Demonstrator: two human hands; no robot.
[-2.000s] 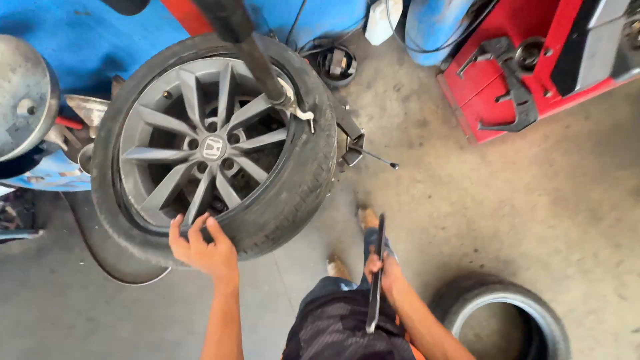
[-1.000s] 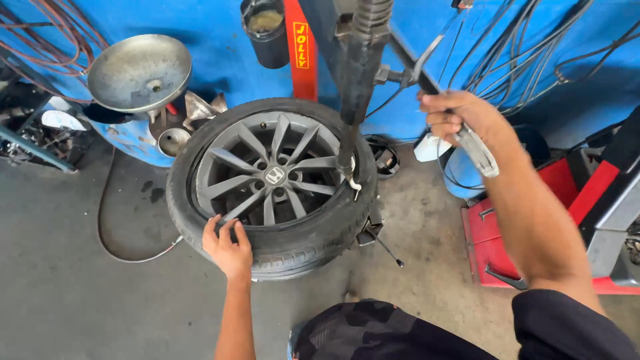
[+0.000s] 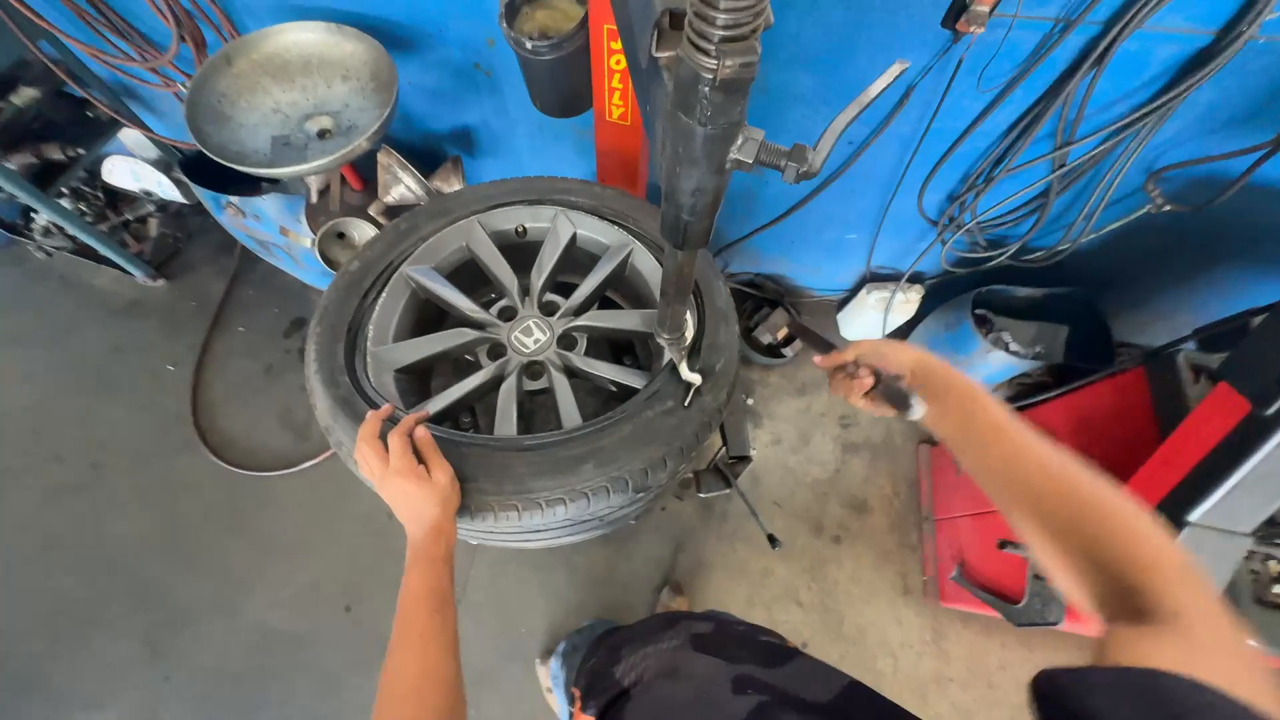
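Observation:
A grey multi-spoke Honda alloy wheel [image 3: 515,320] lies flat on the tyre changer, with a black tyre [image 3: 590,470] around it. The changer's mount head [image 3: 683,360] sits at the right side of the rim, at the foot of a dark vertical post [image 3: 697,150]. My left hand [image 3: 410,465] rests on the near-left sidewall, fingertips by the rim edge, fingers apart. To the right of the tyre, my right hand [image 3: 872,378] is closed around a dark tyre lever [image 3: 895,390], slightly blurred. The lever's far end points up and left, beside the tyre.
A metal bowl [image 3: 290,100] stands on a blue drum at the upper left. A black bucket [image 3: 550,60] hangs by the red column. Coiled cables [image 3: 1060,150] hang at the right. A red machine [image 3: 1080,440] stands on the right, and a pedal-like lever [image 3: 757,515] juts out below the tyre.
My right hand, low near my legs two seconds ago, rose beside the post's clamp handle and is now lower, right of the tyre, with the lever. My left hand stays at the tyre. The view has shifted.

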